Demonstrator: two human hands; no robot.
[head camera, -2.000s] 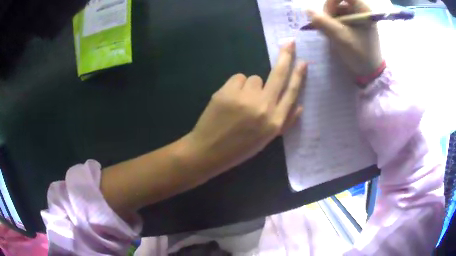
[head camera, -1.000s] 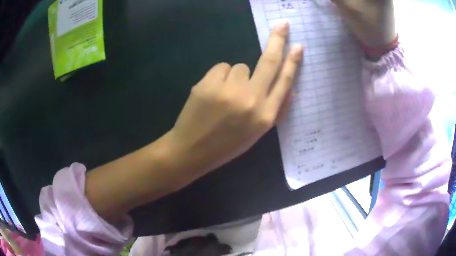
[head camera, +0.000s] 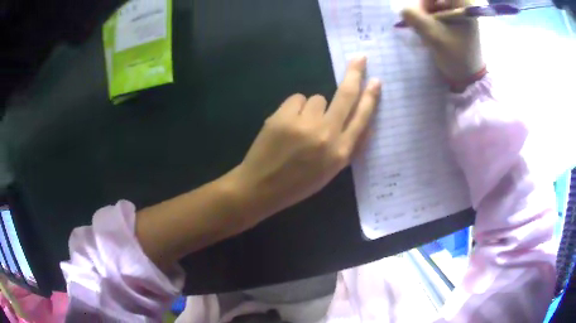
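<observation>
A white ruled record sheet (head camera: 410, 145) with handwriting lies on the dark green mat (head camera: 208, 82) at the right. My left hand (head camera: 309, 129) rests on the sheet's left edge, index and middle fingers extended, other fingers curled, holding nothing. My right hand (head camera: 448, 44) is at the top right, partly cut off by the upper edge, and holds a marking pen (head camera: 461, 12) with a pale yellow barrel and purple ends. The pen's tip is at the upper part of the sheet, beside the handwriting.
A stack of lime green labelled packets (head camera: 142, 69) lies on the mat at the upper left. A lit screen (head camera: 14, 246) stands at the far left edge, with a bright pink heap (head camera: 38, 303) below it. Blue and white items show below the mat's front edge at the right.
My right hand and the pen, mostly cut off one second ago, show again at the top. The view has shifted, so the packets and sheet sit slightly lower. My left hand stays on the sheet.
</observation>
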